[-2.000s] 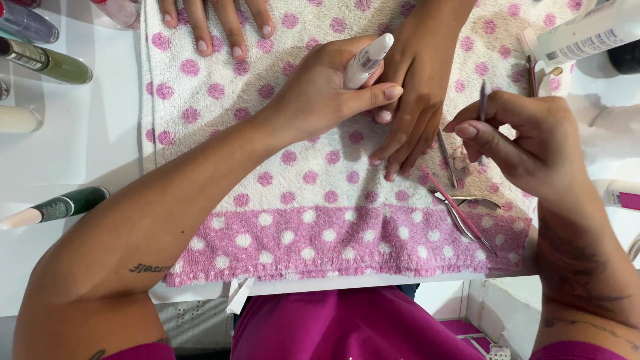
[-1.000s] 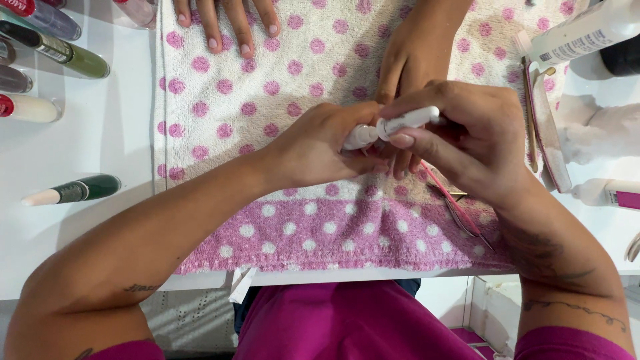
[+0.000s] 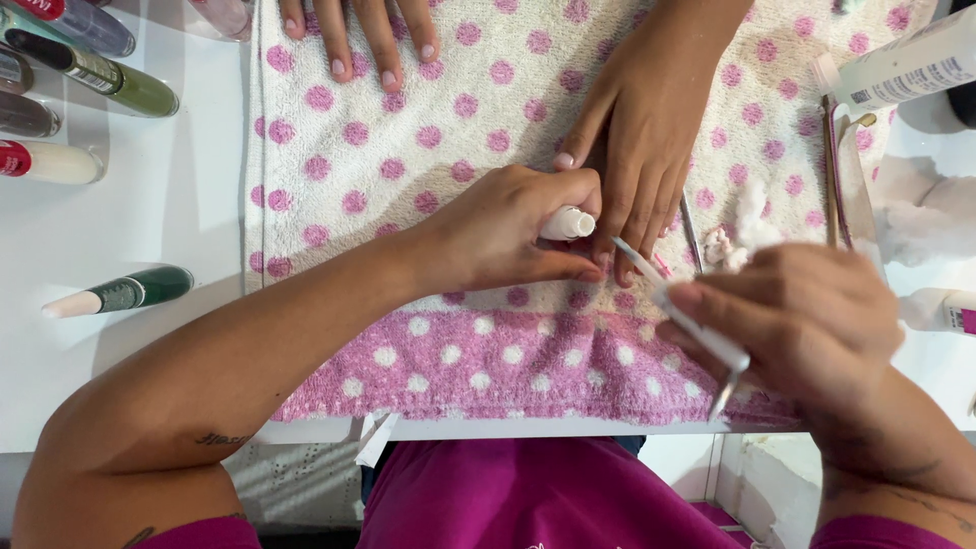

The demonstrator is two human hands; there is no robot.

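My left hand point(image 3: 507, 229) is closed around a small white nail polish bottle point(image 3: 568, 224), its open neck pointing toward the other person's fingers. Between the thumb and fingers of my right hand point(image 3: 785, 324) is a white-capped polish brush point(image 3: 698, 324), its bristle tip by a fingertip of the other person's hand point(image 3: 648, 145). That hand lies palm down on the polka-dot towel point(image 3: 465, 99). The person's other hand point(image 3: 370, 34) rests at the upper left of the towel. A metal tool point(image 3: 691, 229) lies right of the fingers. Another metal tool shows partly below my right hand.
Several nail polish bottles point(image 3: 114, 80) stand or lie at the upper left, and a dark green one point(image 3: 145, 290) lies below. At right are a large bottle point(image 3: 907, 65), a nail file point(image 3: 854, 183), cotton point(image 3: 930, 213) and a small bottle point(image 3: 957, 313). Used cotton bits point(image 3: 720, 248) lie on the towel.
The capped bottle is now open, with its cap and brush in my right hand. Two seconds ago my right hand held a thin tool; one second ago it was on the bottle's cap.
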